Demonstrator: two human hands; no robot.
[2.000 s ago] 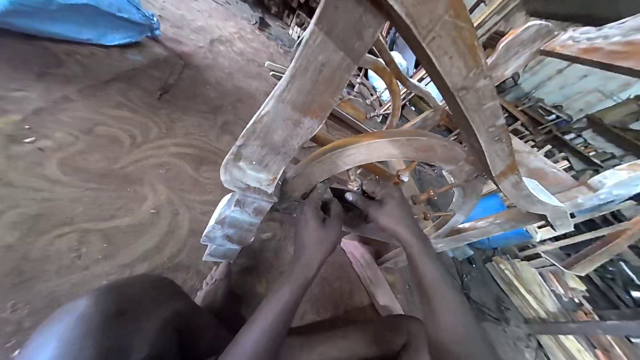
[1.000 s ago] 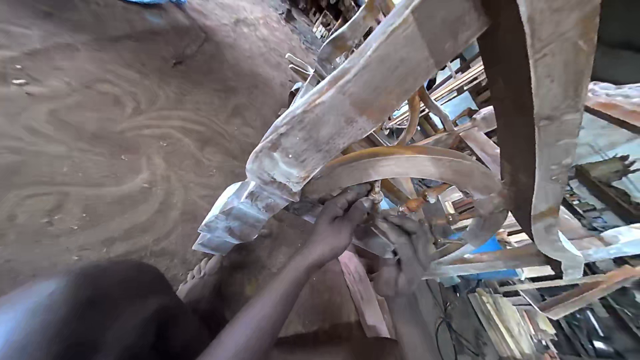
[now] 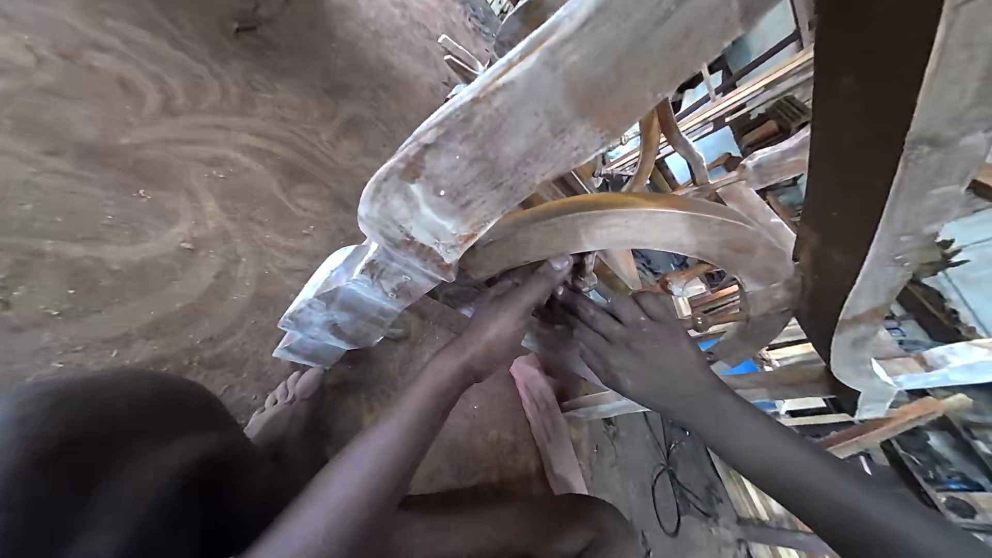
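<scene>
My left hand (image 3: 511, 310) and my right hand (image 3: 635, 341) meet just below a curved wooden piece (image 3: 620, 225) of a carved wooden frame. Their fingers are close together by a small turned wooden spindle (image 3: 587, 271). Something dark lies at the fingertips, too hidden to name, and whether either hand grips it cannot be told. The right hand's fingers are stretched out, with its back up. Above the left hand slants a thick, pale wooden leg (image 3: 496, 139) with a stepped, carved end (image 3: 341, 302). Another turned spindle (image 3: 686, 275) sits right of the hands, under the curve.
A broad, curved wooden member (image 3: 891, 209) rises at the right. A reddish wooden piece (image 3: 546, 426) stands below the hands, near my leg. A dark cable (image 3: 666, 496) lies on the floor. Stacked wooden strips (image 3: 744, 488) are at the lower right. My bare foot (image 3: 291, 395) rests on the dirt floor (image 3: 155, 194).
The right hand was bent close around the small work spot two seconds ago; now its fingers are stretched toward the left hand. The view has moved nearer to the frame.
</scene>
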